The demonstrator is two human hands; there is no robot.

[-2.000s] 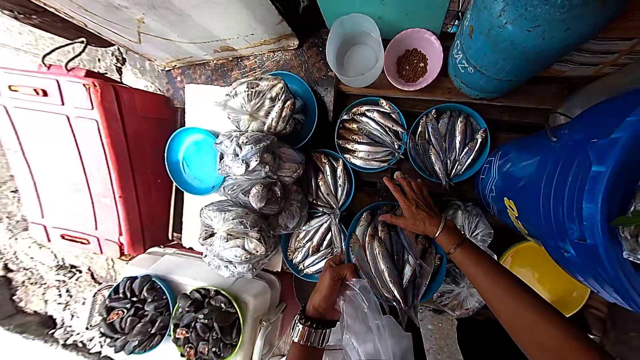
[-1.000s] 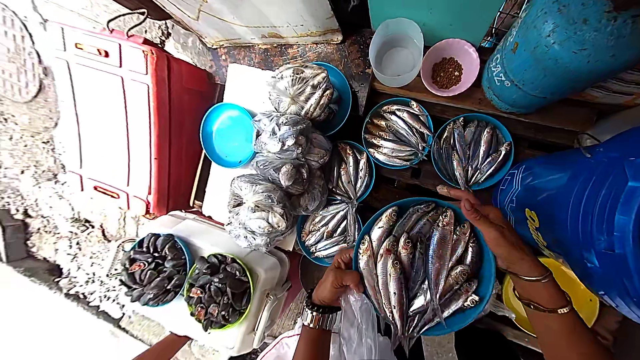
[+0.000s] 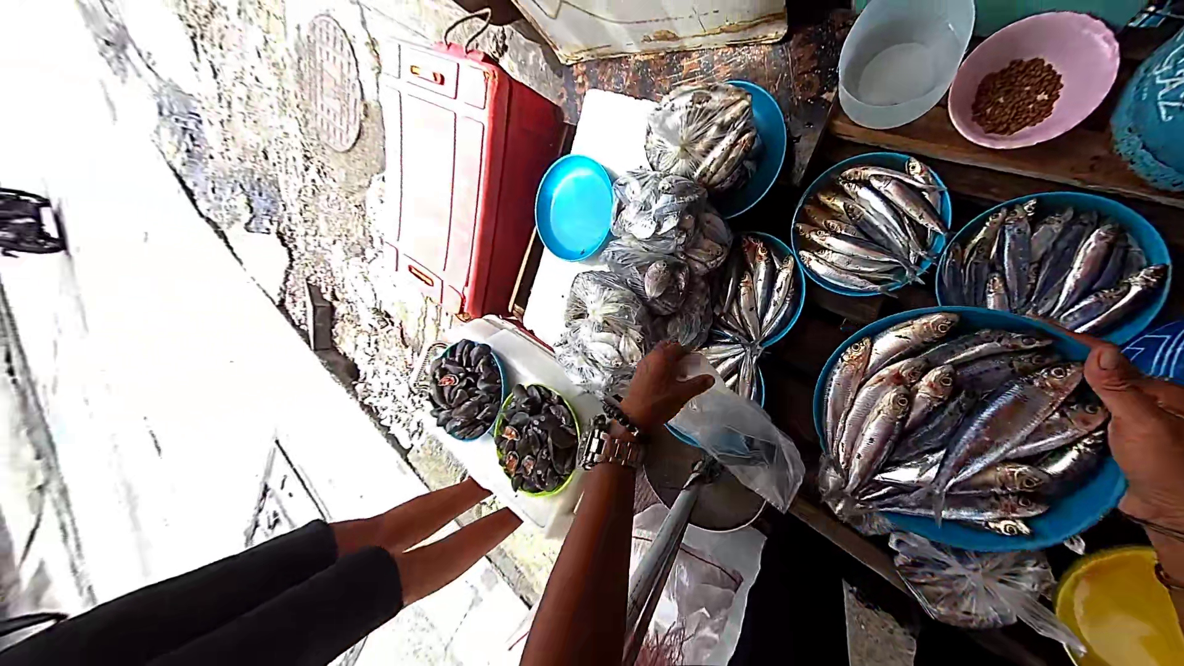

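Note:
My left hand, with a metal watch at the wrist, has its fingers on a clear plastic bag that hangs to its right. Under my right hand's thumb is the rim of a large blue basin; its fingers are partly hidden. Silvery fish fill this basin. Behind it stand a blue bowl of fish and another blue bowl of fish. Smaller bowls of fish lie between the hands, beside several knotted clear bags.
A red cooler stands at the left. Two bowls of mussels rest on a white lid near another person's legs. A pink bowl with brown pellets and a white tub are at the back; a yellow basin is lower right.
The large basin of fish has been lifted nearer, from among the bowls, with my right hand at its rim. My left hand and the plastic bag have moved left, away from the basin. The view has swung left.

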